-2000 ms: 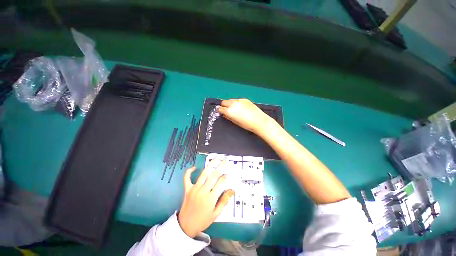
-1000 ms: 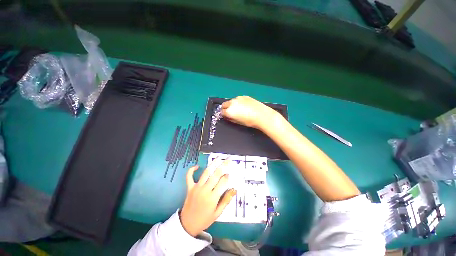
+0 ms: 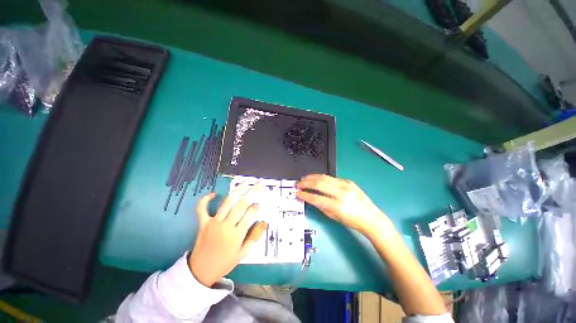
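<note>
A white-silver fixture plate (image 3: 287, 236) lies on the green mat near the front edge. My left hand (image 3: 226, 236) rests on its left part with the fingers apart. My right hand (image 3: 335, 199) is at the plate's upper right, fingertips together near its surface; whether a small part is between them cannot be seen. The black square tray (image 3: 265, 148) lies directly behind the plate. Small bright parts (image 3: 243, 129) line its left and upper left, and a pile of small black parts (image 3: 303, 137) is at its right. Thin black strips (image 3: 196, 164) lie loose left of the tray.
A long black tray (image 3: 76, 170) with some strips at its far end is on the left, beside clear bags (image 3: 47, 60). Tweezers (image 3: 381, 155) lie right of the square tray. A second fixture (image 3: 464, 246) and more plastic bags (image 3: 505, 183) are at the right. A dark-green divider runs behind.
My right hand has left the bright parts in the square tray and moved down to the fixture plate's upper right. The black pile is uncovered. My left hand stays on the plate; the view has shifted.
</note>
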